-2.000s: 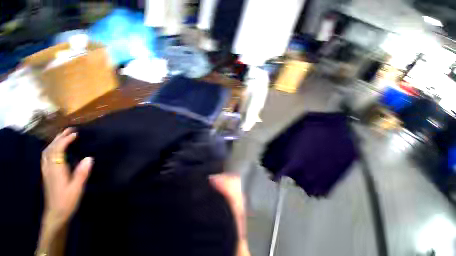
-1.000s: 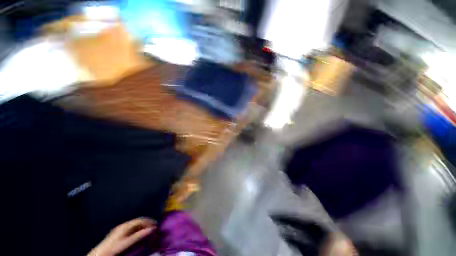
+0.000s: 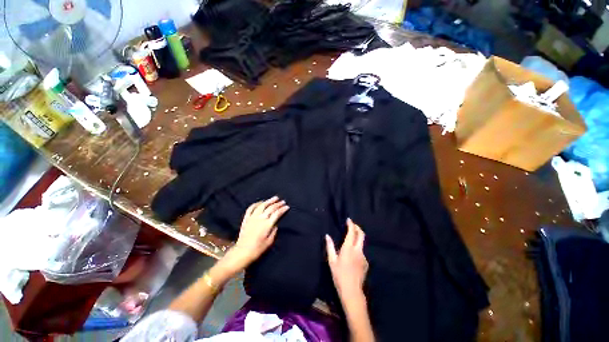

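Observation:
A black jacket (image 3: 394, 194) lies spread on the brown table, collar away from me, its sleeves out to left and right. A hanger (image 3: 361, 99) shows at its collar. My left hand (image 3: 262, 227) rests flat on the jacket's left part, fingers spread. My right hand (image 3: 348, 257) lies near the front opening, thumb and fingers apart. Whether its fingertips pinch the front edge is hard to tell.
Scissors (image 3: 212, 102) lie by white paper. Bottles (image 3: 167, 48), a fan (image 3: 63, 20) and a corded tool are at left. A black strappy heap (image 3: 274, 33), white cloth (image 3: 407, 77) and a cardboard box (image 3: 507, 127) are behind. Folded dark garments (image 3: 577, 284) lie right.
The view has swung left from the rail and floor to the table. The jacket now lies spread out on it, with both hands on it; earlier frames are blurred.

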